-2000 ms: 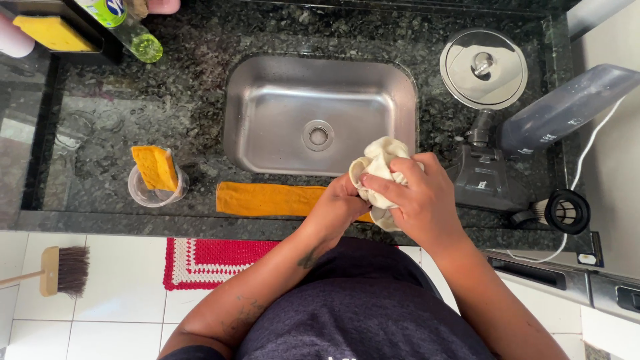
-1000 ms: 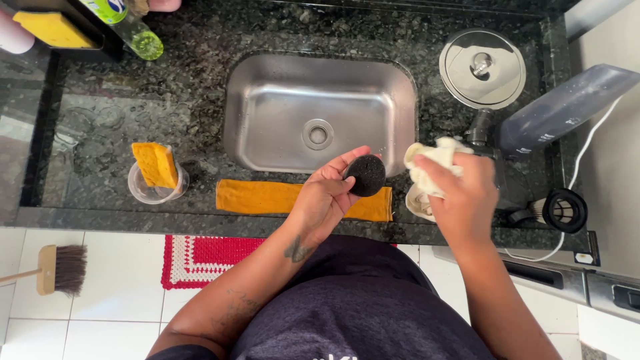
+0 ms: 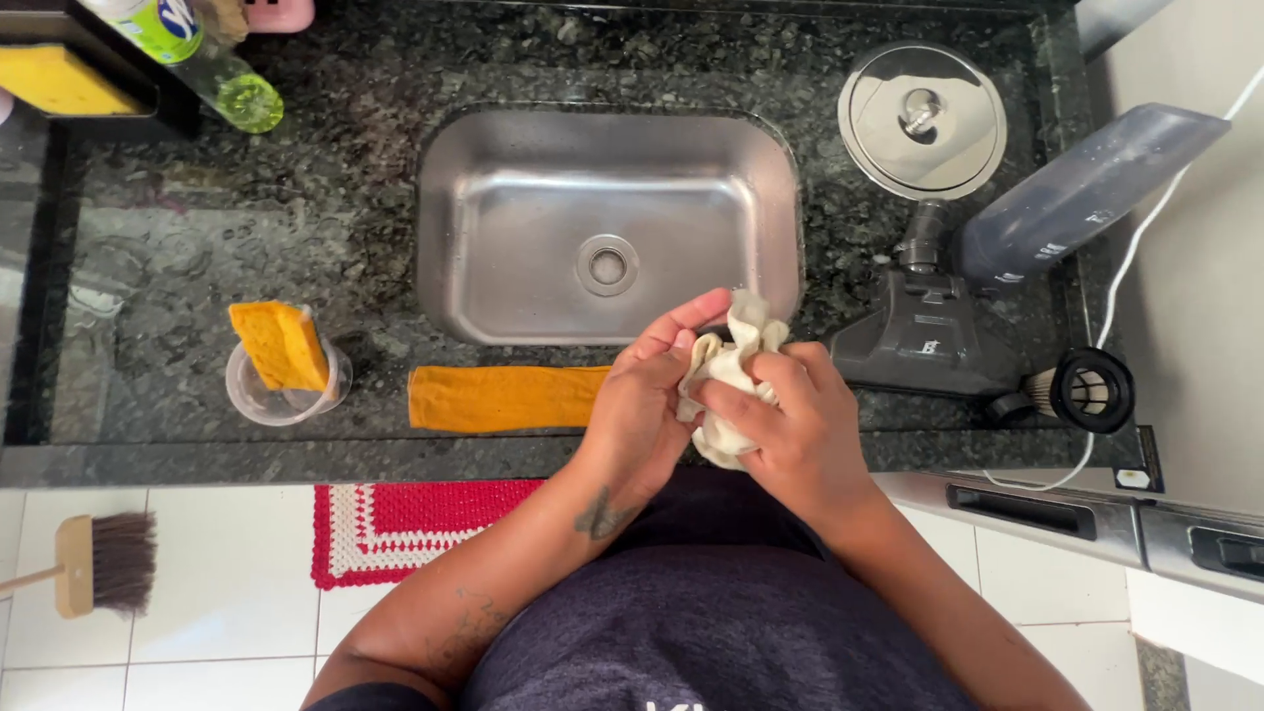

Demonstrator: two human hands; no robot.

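Both hands meet in front of the near right corner of the steel sink (image 3: 607, 227). A crumpled cream cloth (image 3: 729, 380) is gripped in my right hand (image 3: 805, 425) and pressed against my left hand (image 3: 647, 395). Between them a dark edge shows, probably the round black foam piece, mostly hidden by the cloth and fingers. Under and beside my left hand, a folded mustard cloth (image 3: 504, 397) lies along the counter's front. To the left, a yellow sponge (image 3: 281, 346) leans in a clear plastic tub (image 3: 341, 380).
At right stand a dark vacuum floor head (image 3: 923, 331), a translucent grey container (image 3: 1096, 193), a filter (image 3: 1084, 391) and a white cord (image 3: 1126, 276). A steel lid (image 3: 923, 118) lies behind them. A green detergent bottle (image 3: 212, 74) and sponge holder (image 3: 178, 114) are back left.
A second ago my right hand held the cream cloth apart at the right, while my left held the round black foam piece. Now the cloth is back against my left hand.
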